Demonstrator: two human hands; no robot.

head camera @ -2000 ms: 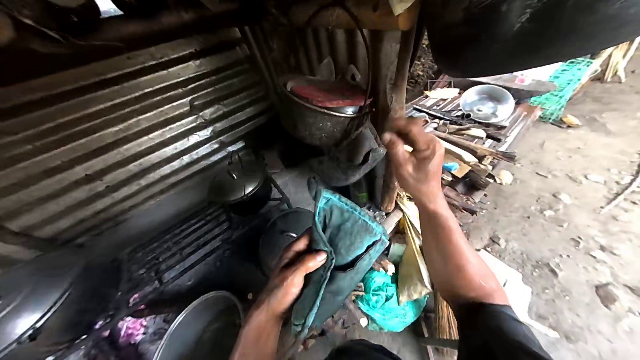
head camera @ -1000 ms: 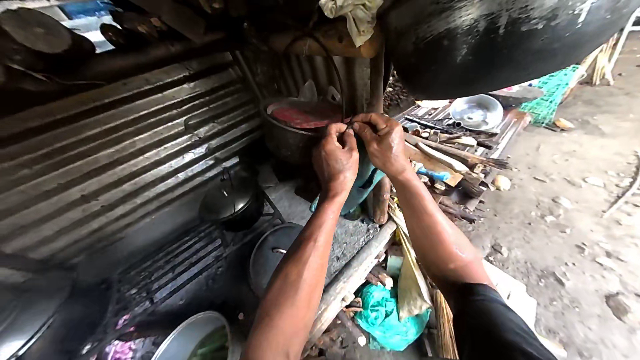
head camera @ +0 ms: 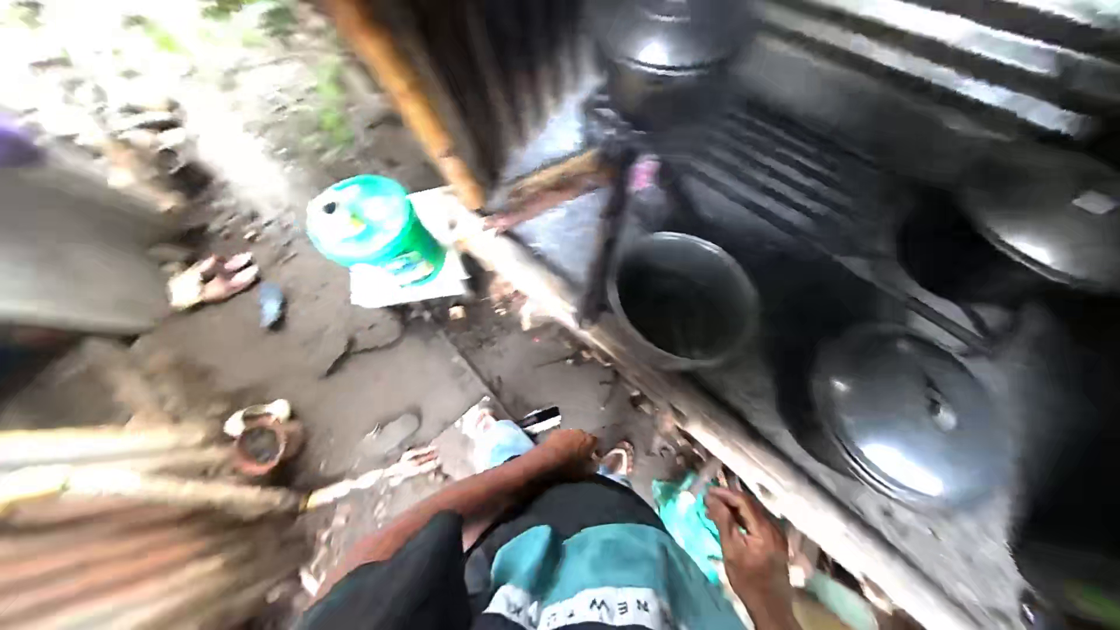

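Observation:
My left hand (head camera: 573,448) is low in front of my body, blurred, with its fingers curled; whether it holds anything cannot be seen. My right hand (head camera: 744,525) hangs to the right of my dark and teal shirt (head camera: 604,560), fingers loosely bent and apart, with nothing visible in it. Beside that hand, on the ground, lies a green plastic bag (head camera: 691,516). A metal basin or pot (head camera: 684,302) without a lid stands on the hearth, ahead of both hands. To its right is a lidded metal pot (head camera: 906,411).
A wooden pole (head camera: 744,455) edges the raised hearth. More dark pots stand at the back (head camera: 669,66) and right (head camera: 1050,219). A green plastic container (head camera: 376,223) stands on a white sheet at left. Further left are a small clay-coloured pot (head camera: 262,442) and sandals (head camera: 213,280) on the dirt floor.
The view has swung far to the left. My hands, together near the hanging pot one second ago, are apart and low by my body. The teal cloth item held earlier is not seen in either hand.

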